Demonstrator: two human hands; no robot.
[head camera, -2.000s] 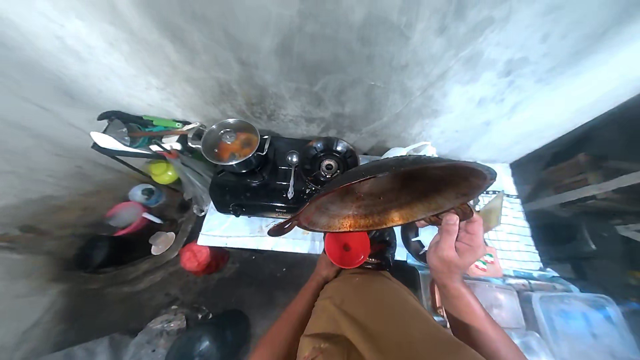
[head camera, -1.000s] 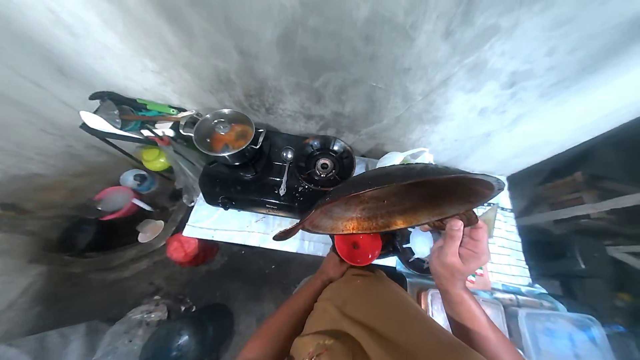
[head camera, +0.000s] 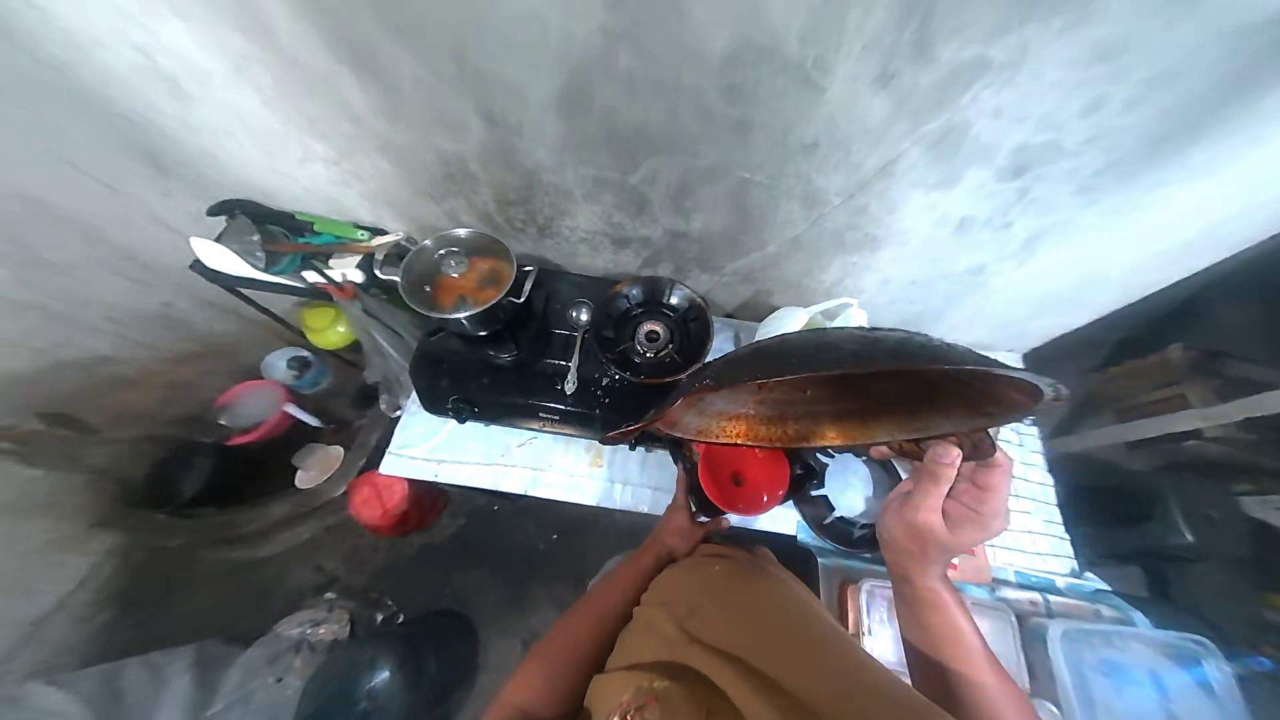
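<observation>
My right hand (head camera: 945, 505) grips one handle of a large dark wok (head camera: 850, 405), tilted with its browned inside towards me. Under the wok's lower rim is a red funnel (head camera: 743, 478). My left hand (head camera: 685, 530) is beside the funnel, around a dark object partly hidden by the funnel and wok; its fingers are partly hidden too. To the left stands a black two-burner gas stove (head camera: 500, 385). A steel pot with a glass lid (head camera: 458, 275) and orange food inside sits on its left burner. A metal spoon (head camera: 577, 345) lies between the burners, and the right burner (head camera: 652, 335) is bare.
A black burner ring (head camera: 850, 535) lies right of the funnel. Plastic containers (head camera: 1145, 670) stand at the lower right. A utensil rack (head camera: 270, 275) is left of the pot. A pink basin (head camera: 255, 410) and a red plastic bag (head camera: 385, 503) are lower left. A concrete wall rises behind.
</observation>
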